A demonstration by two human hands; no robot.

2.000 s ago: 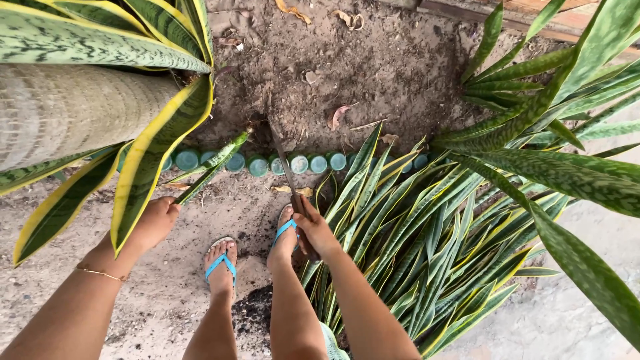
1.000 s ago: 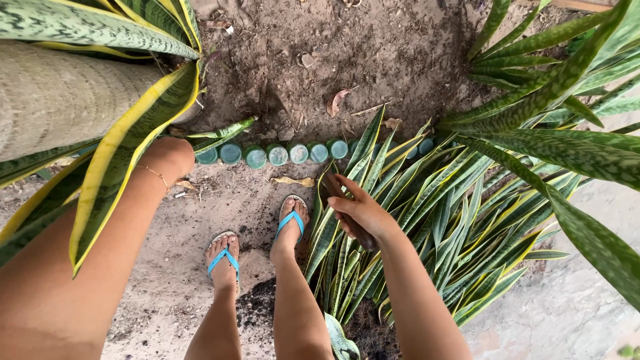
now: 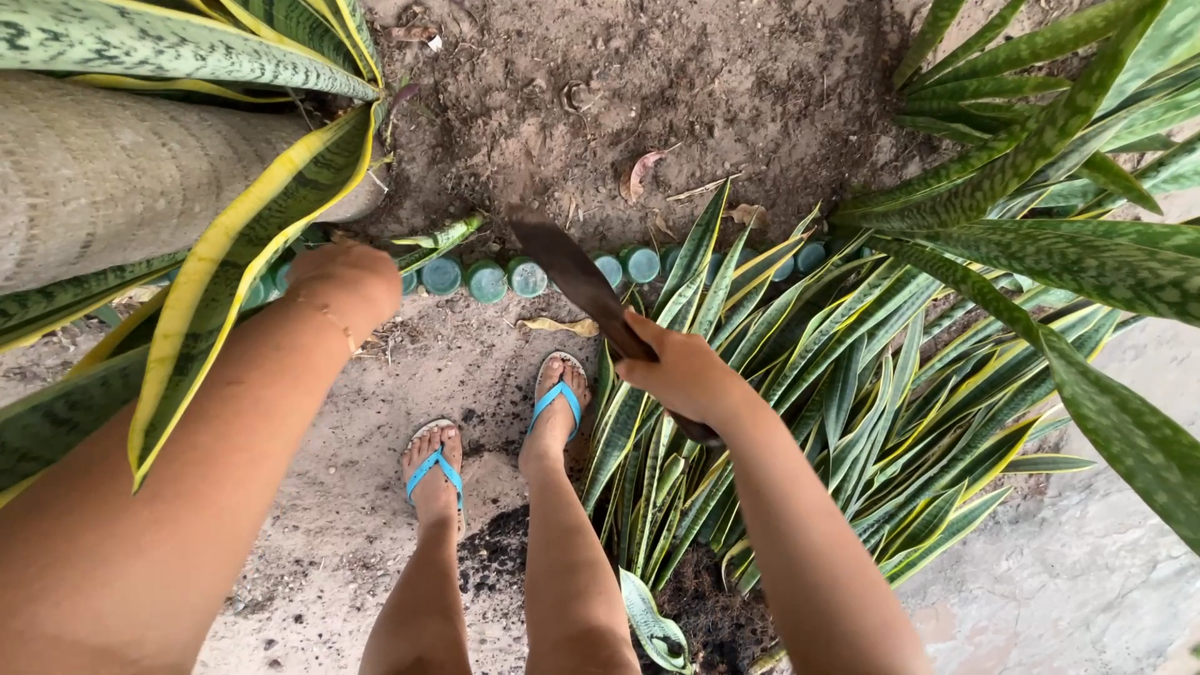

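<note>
My right hand (image 3: 680, 367) is closed around the handle of a dark machete (image 3: 577, 272), its worn blade slanting up and left over a row of green bottle bottoms (image 3: 487, 280). My left hand (image 3: 343, 277) is at the left end of that row, beside the trunk; its fingers are turned away from view. A snake plant leaf piece (image 3: 441, 236) sticks out just right of that hand, and whether the fingers hold it cannot be seen. A heap of yellow-edged snake plant leaves (image 3: 825, 394) lies right of and below my right hand.
A thick ringed trunk (image 3: 141, 178) and a large yellow-edged leaf (image 3: 220, 272) stand at the left. Broad snake plant leaves (image 3: 1059, 244) reach in from the right. My feet in blue flip-flops (image 3: 437, 469) stand on sandy ground below the bottles. Bare soil (image 3: 534, 112) lies above.
My left hand, seen earlier with a cut leaf in its fingers, has moved up toward the trunk. The machete blade, pointing up two seconds ago, now slants up and left.
</note>
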